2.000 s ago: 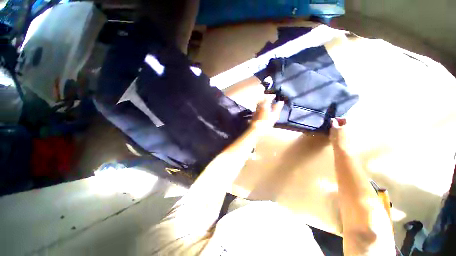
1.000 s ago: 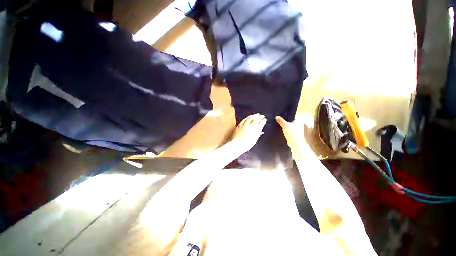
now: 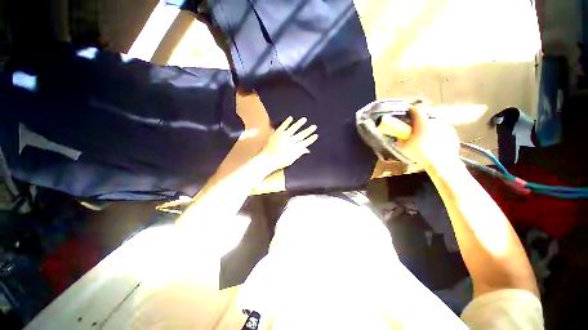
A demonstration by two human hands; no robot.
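A dark navy garment panel (image 3: 322, 84) lies spread over the table in front of my body, with sun stripes on its far part. My left hand (image 3: 290, 143) lies on its left edge with the fingers spread. My right hand (image 3: 429, 138) is closed around the yellow handle of the steam iron (image 3: 380, 109). The iron's tip is at the panel's right edge. Whether the iron touches the cloth cannot be told. A large navy stack of pieces (image 3: 129, 122) lies at the left, with a pale strip on it.
The tan pressing table (image 3: 451, 84) is brightly lit at the right. A blue hose and cable (image 3: 548, 190) run off right from the iron. A black and white scrap (image 3: 514, 132) lies at the table's right corner. A pale wooden bench (image 3: 116, 290) is at lower left.
My right hand has left the cloth and taken hold of the iron, which has moved left to the panel. My left hand has moved to the panel's left edge. The panel lies flatter.
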